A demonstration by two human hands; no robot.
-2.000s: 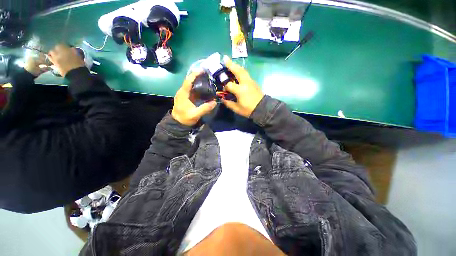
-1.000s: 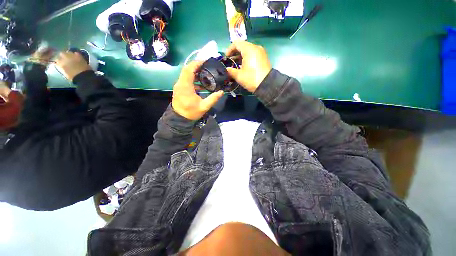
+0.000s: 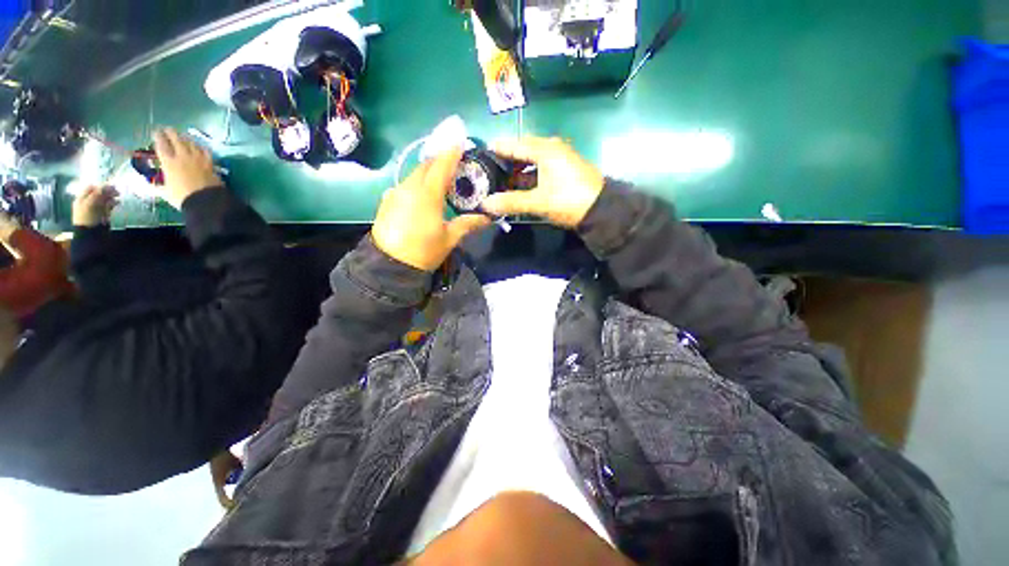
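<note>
A camera unit (image 3: 474, 182) is held between my two hands at the bench's front edge. Its round black head shows a pale ring with a dark centre, facing up toward me. A white part (image 3: 446, 135) of it sticks out behind my fingers, with a thin white cable curving at its left. My left hand (image 3: 418, 216) grips the unit's left side. My right hand (image 3: 553, 182) holds the black head from the right, with a little red wire by its fingers. The rest of the unit is hidden by my hands.
Two white-and-black camera units (image 3: 261, 88) lie back left with lens boards (image 3: 343, 135) on wires. A silver-white box (image 3: 580, 44), yellow-and-white packet (image 3: 503, 83) and thin dark tool (image 3: 653, 50) lie behind. A blue bin (image 3: 988, 138) stands right. A coworker's hand (image 3: 186, 166) works at left.
The head in my hands has turned so its pale ring faces me. My right hand has come lower beside it. The coworker's hands have moved.
</note>
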